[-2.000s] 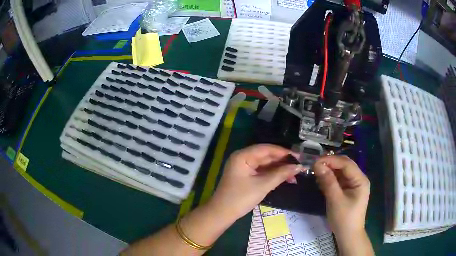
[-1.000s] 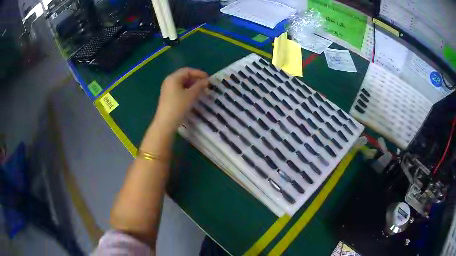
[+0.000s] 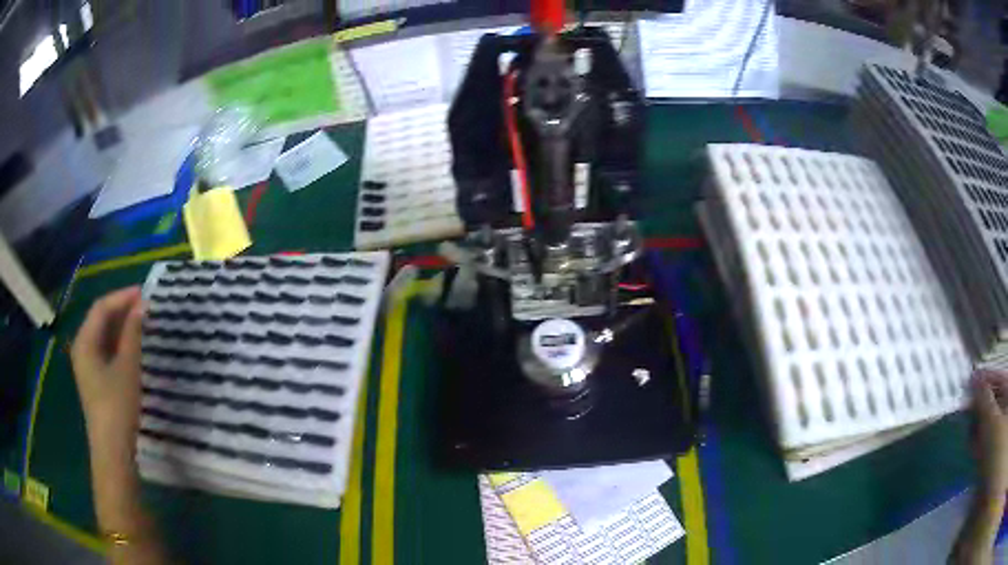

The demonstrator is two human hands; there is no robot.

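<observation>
My left hand (image 3: 111,359) is at the left edge of the left tray (image 3: 238,491), fingers bent at its upper left; the picture is blurred and I cannot tell whether it holds a part. The tray bears rows of small dark parts (image 3: 282,375). My right hand (image 3: 991,414) is at the far right, cut off by the picture's edge, beside the right tray (image 3: 818,298), whose slots look pale. The hand-lever fixture (image 3: 558,144) stands between the trays, with a silver round gauge (image 3: 558,348) at its front and a red lever handle (image 3: 546,13) on top.
A back tray (image 3: 409,166) with a few dark parts stands left of the fixture. A tall grey-looking tray stack (image 3: 940,166) stands at far right. Printed papers (image 3: 597,513) lie at the fixture's front. A yellow note (image 3: 217,223) and crumpled clear plastic (image 3: 227,144) are behind the left tray.
Both hands were at the fixture, then my left hand reached to the left tray's upper left. Now my right hand is at far right. The view swung left, then back right.
</observation>
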